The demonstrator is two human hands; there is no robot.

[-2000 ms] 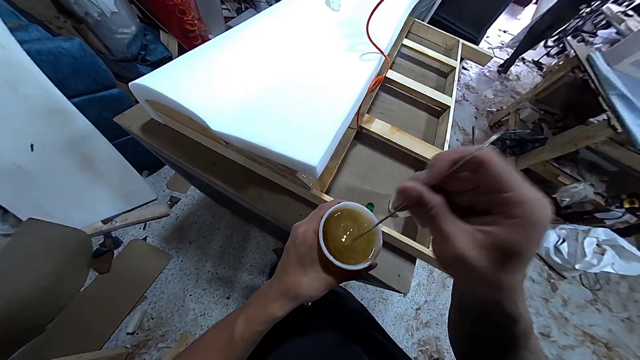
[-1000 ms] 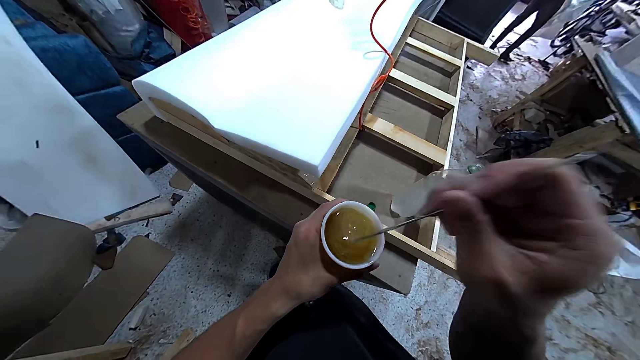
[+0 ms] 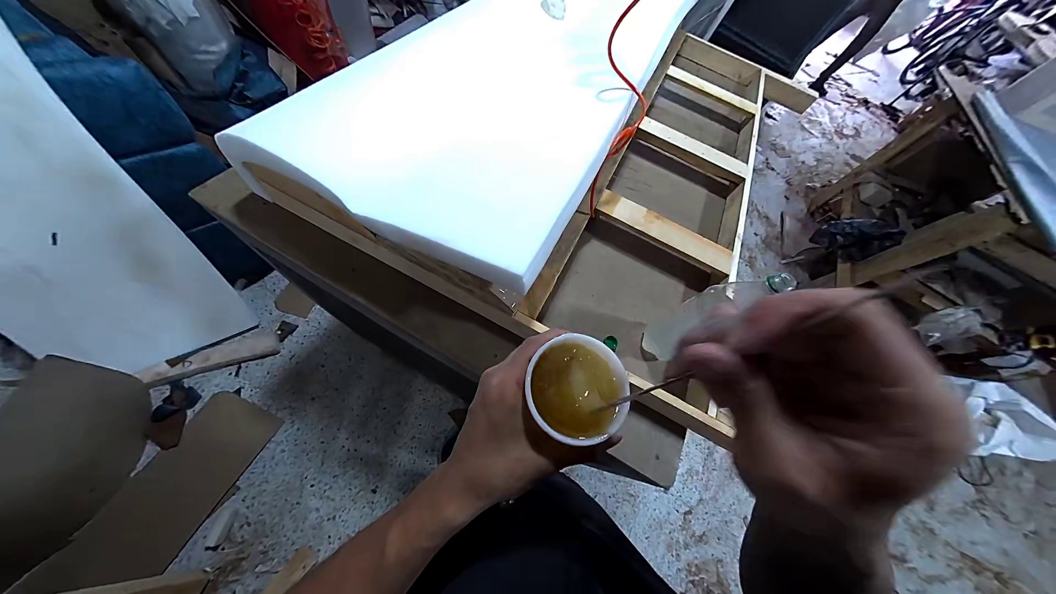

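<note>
My left hand is wrapped around a white cup that holds an amber liquid. Between the fingers of my right hand, which is blurred, is a thin stick; its lower end dips into the liquid near the cup's right side. Behind the cup lies a wooden frame with crosspieces. White foam covers its left part, and a red cord runs over the foam's right edge. Beside the right fingers, a clear plastic bottle is partly hidden.
A green bottle cap is just behind the cup. Cardboard pieces and a wood offcut lie at the left, below a leaning white panel. Timber supports stand at the right. A person's leg shows at the far right back.
My right hand shifts position around the cup, with the stick's tip staying in the liquid. My left hand holds the cup as before.
</note>
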